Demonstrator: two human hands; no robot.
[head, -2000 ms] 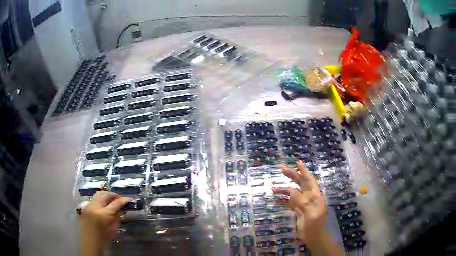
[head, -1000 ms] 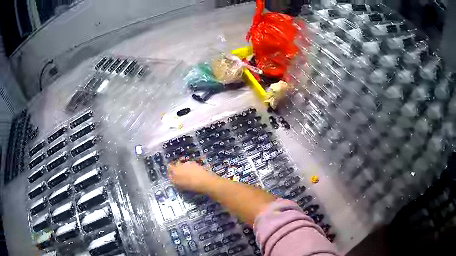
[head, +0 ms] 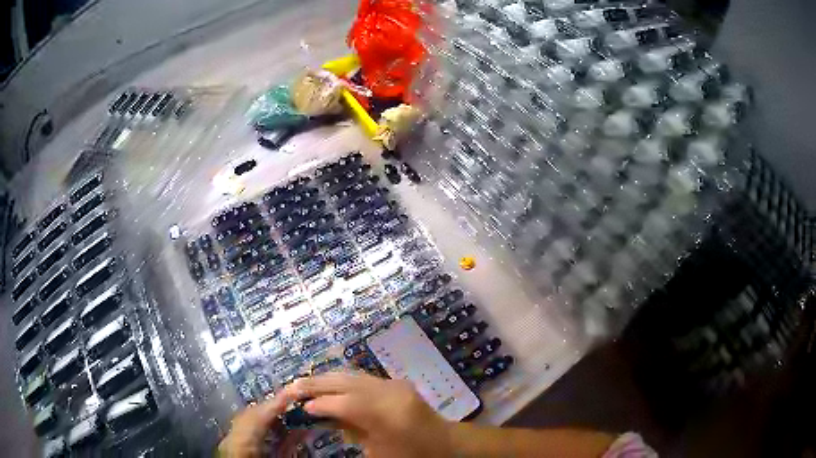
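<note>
My right hand (head: 376,407) reaches in from the lower right, over the near part of the tray of small black parts (head: 295,197). My left hand (head: 253,431) is at the bottom edge, partly cut off and partly behind the right fingers. The fingertips of both hands come together. Something dark shows beneath them; I cannot tell whether it is held or lies in the tray. A smartphone (head: 422,368) with a bright white screen lies on the small parts, just right of my right hand. Black-and-white units (head: 100,307) lie in rows at the left.
Stacked clear blister trays (head: 590,134) stand high at the right. A red plastic bag (head: 386,45), a yellow bar (head: 361,114) and a green bundle (head: 276,109) lie at the back. A loose black part (head: 244,166) and an orange-yellow piece (head: 467,263) lie beside the small-part tray.
The view has turned right. My right hand has moved from the tray's far left part to its near edge. My left hand, out of view one second ago, now meets it. The smartphone shows clearly.
</note>
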